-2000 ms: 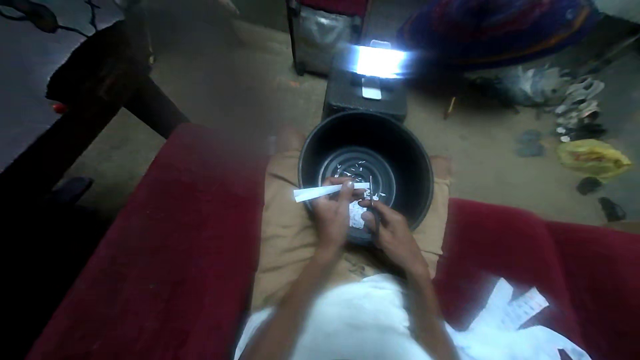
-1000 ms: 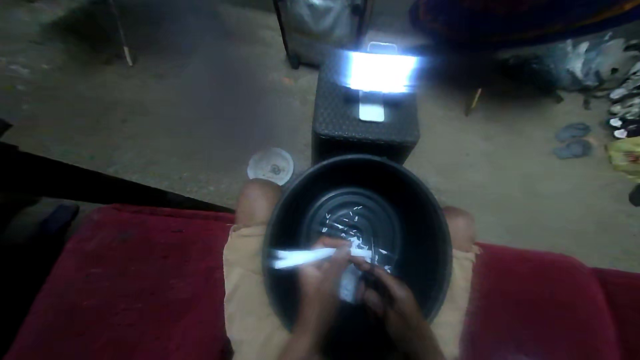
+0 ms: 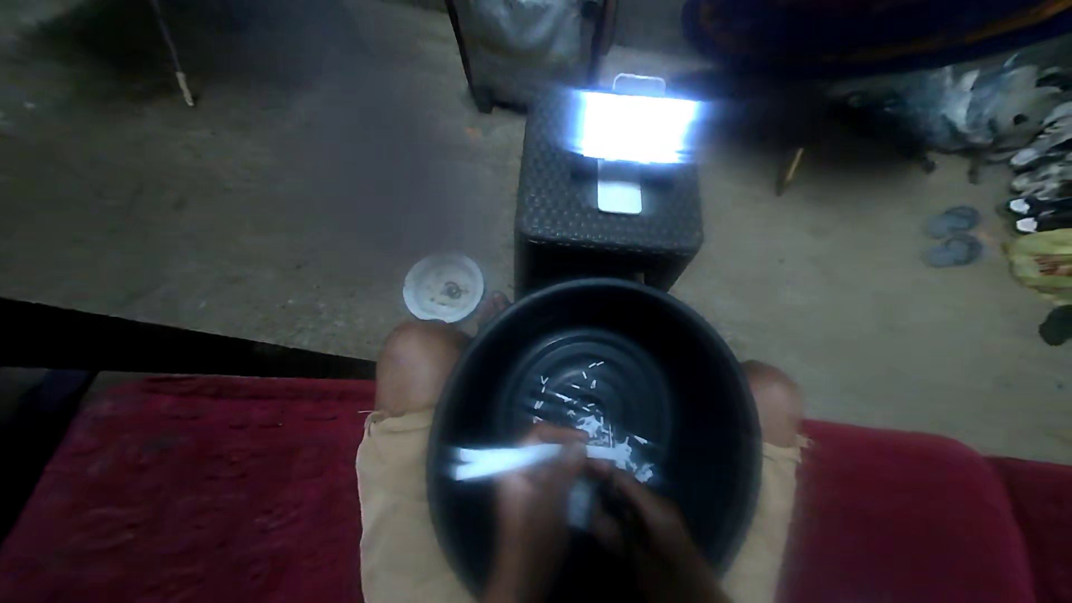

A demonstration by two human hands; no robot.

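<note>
A black basin (image 3: 720,394) rests on my lap between my knees. My left hand (image 3: 540,486) is over the basin, its fingers closed on a folded white paper strip (image 3: 502,461) that sticks out on both sides of them. My right hand (image 3: 636,511) is close beside it at the strip's right end, around something dark, perhaps scissors; blur hides its shape. Small white cut pieces (image 3: 595,419) are scattered on the basin's bottom beyond the hands. Something pale shows below and between the hands, too blurred to name.
A bright lamp (image 3: 638,127) stands on a dark woven-pattern stool (image 3: 607,226) just beyond the basin. On the floor are a white bowl (image 3: 444,288), grey slippers (image 3: 953,237), shoes and a yellow bag (image 3: 1043,260) at right. Red seat cushions (image 3: 209,494) lie on both sides.
The view has shifted, showing more of the floor and the white bowl. Both hands stay together over the basin, the strip still in the left.
</note>
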